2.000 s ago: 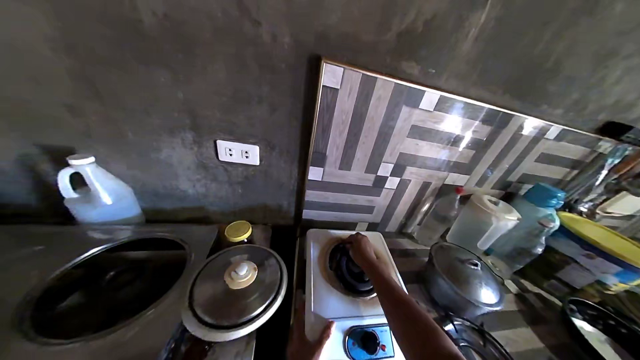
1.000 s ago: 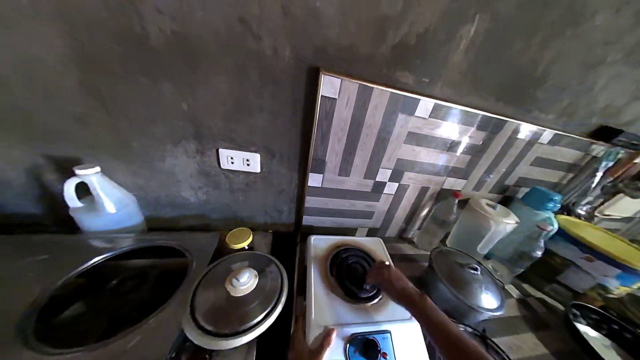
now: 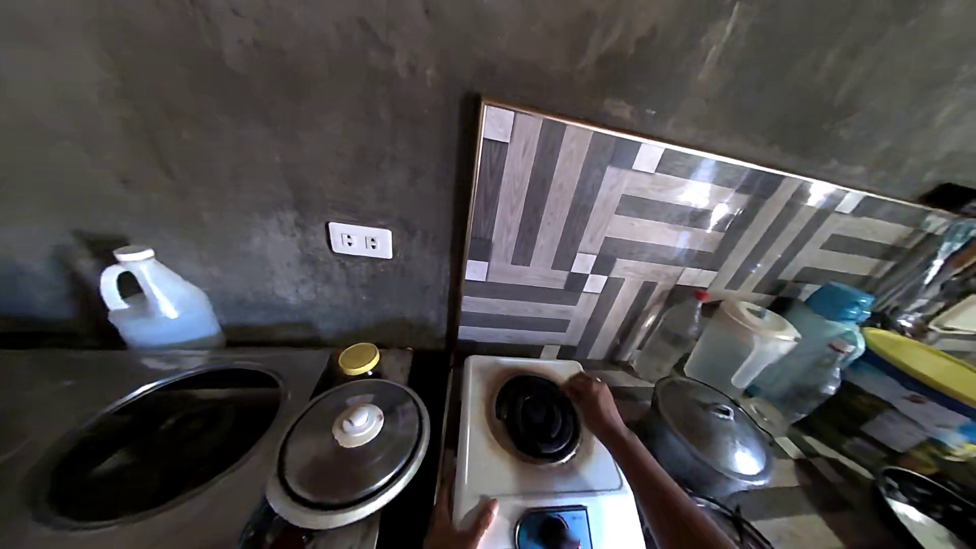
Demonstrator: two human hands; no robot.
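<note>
A white electric stove (image 3: 488,469) with a black coil burner (image 3: 537,418) stands at the lower middle, its enamel browned around the coil. My right hand (image 3: 591,396) rests at the burner's upper right edge, fingers curled down; whether it holds anything is hidden. My left hand (image 3: 463,526) touches the stove's front left side, thumb on the top, the other fingers out of sight. Below the burner is a blue control panel (image 3: 578,526) with a dark knob. Left of the stove sits a pot with a metal lid (image 3: 328,457) and white knob.
A sink basin (image 3: 160,450) and a plastic jug (image 3: 164,313) are at left, beside a yellow-capped jar (image 3: 359,358). To the right stand a lidded aluminum pot (image 3: 709,435), a clear bottle (image 3: 671,339), a pitcher (image 3: 736,343) and a dark pan (image 3: 930,503). A tiled panel (image 3: 595,229) leans behind.
My right hand has moved from over the coil burner to its upper right edge. My left hand stays at the stove's left side.
</note>
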